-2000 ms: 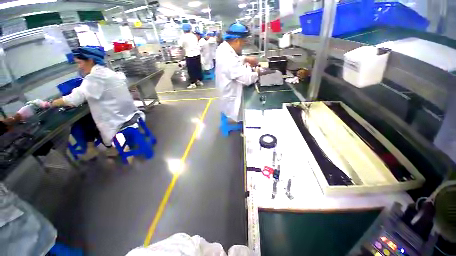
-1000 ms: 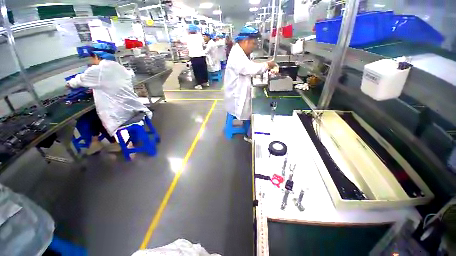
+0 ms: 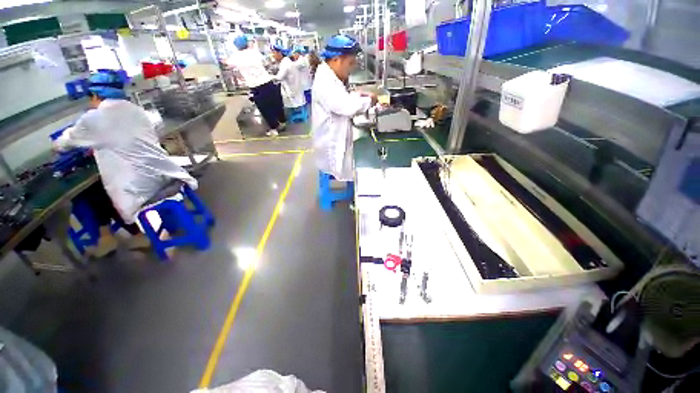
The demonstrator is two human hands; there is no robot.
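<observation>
Neither of my hands is in view; only a white sleeve or coat part shows at the bottom edge. Nearest in front are the white board (image 3: pixel 476 305), with a black tape roll (image 3: pixel 391 216), a red-handled tool (image 3: pixel 392 262) and slim silver tools (image 3: pixel 424 287). A cream divided tray (image 3: pixel 549 285) holds black cables (image 3: pixel 470 230) along both long sides. The tape dispenser (image 3: pixel 581 368) with lit coloured buttons stands at the bottom right.
A steel ruler (image 3: pixel 373 345) runs along the bench edge. A fan (image 3: pixel 675 307) stands behind the dispenser. A white box (image 3: pixel 533 102) and blue bins (image 3: pixel 537 27) are above. A standing worker (image 3: pixel 331 115) is ahead; a seated worker (image 3: pixel 127 150) is left.
The view has shifted, so the bench sits further left and the dispenser shows more fully than one second ago. A distant standing person now leans. The seated worker's arms have moved.
</observation>
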